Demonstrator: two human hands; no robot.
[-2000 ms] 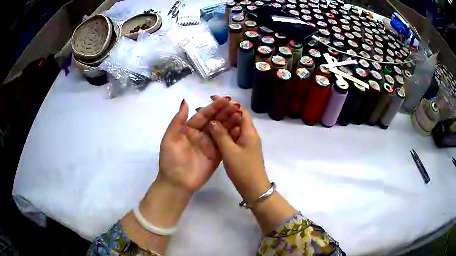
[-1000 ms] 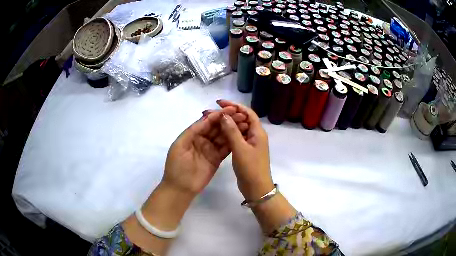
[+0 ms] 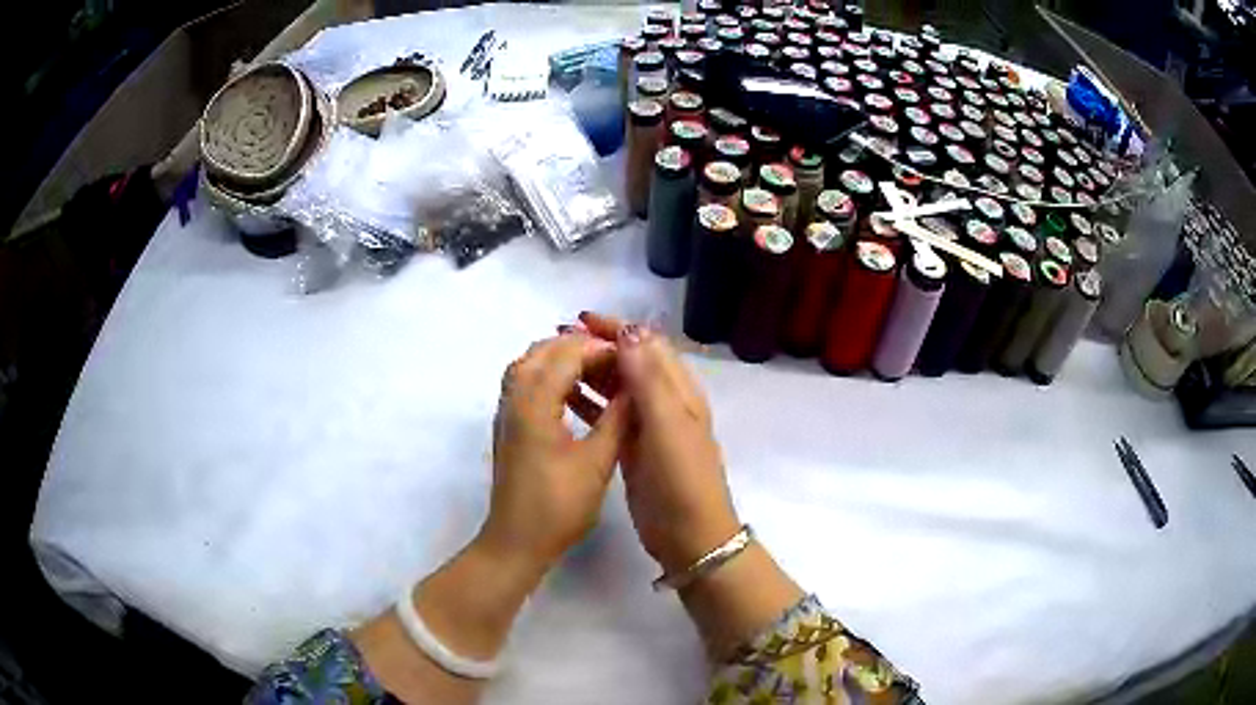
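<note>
My left hand [image 3: 548, 448] and my right hand [image 3: 675, 448] touch each other above the white table cover [image 3: 303, 455]. The left fingers are curled, with a gap between them and the thumb. The right hand is turned side-on against the left, and its fingers are bent with the tips meeting the left hand's. Nothing shows in either hand, though the fingertips partly hide each other. A white bangle is on the left wrist and a silver one on the right.
A large block of thread spools [image 3: 861, 310] stands behind the right hand, with crossed white strips [image 3: 920, 221] on top. Crinkled clear bags [image 3: 400, 193], a flat packet [image 3: 558, 179] and round baskets [image 3: 259, 124] lie at back left. Thread snips [image 3: 1141, 482] lie at right, below a cream cone [image 3: 1160, 342].
My left hand has turned from palm up to more side-on, with its fingers curled in. Both hands sit slightly lower at the fingertips and still touch. The objects shift slightly with the camera view.
</note>
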